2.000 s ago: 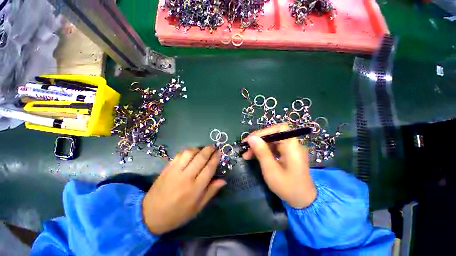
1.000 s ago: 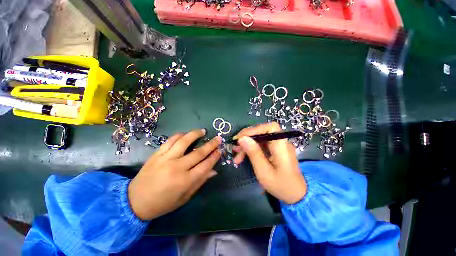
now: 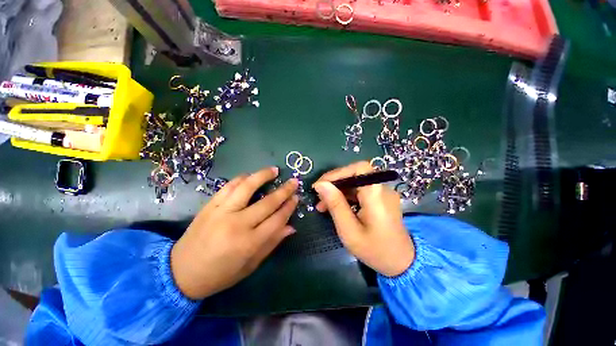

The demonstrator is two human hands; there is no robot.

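My right hand [image 3: 368,216] holds a slim black pen-like tool [image 3: 365,180], its tip end pointing left toward small ringed parts [image 3: 299,163] between my hands. My left hand [image 3: 236,226] lies palm down on the mat, with fingertips at the lower side of these parts. Whether the fingers pinch or only press them is not clear. Two thin overlapping rings stick out above the fingertips. A clear strip with rows of dark marks [image 3: 316,242] lies below, between the hands. The tool's fine tip is hard to make out.
Ringed parts are heaped on the left [image 3: 192,145] and right [image 3: 429,162]. A yellow box [image 3: 128,115] holds markers; a dark square frame [image 3: 69,176] lies below it. A metal post [image 3: 169,30] stands upper left, a pink-red tray [image 3: 405,28] at the top, long clear strips [image 3: 510,169] at right.
The view has shifted, so the tray sits higher and the right heap farther right. My left hand has moved from beside the parts to fingertips against them. The tool remains in my right hand.
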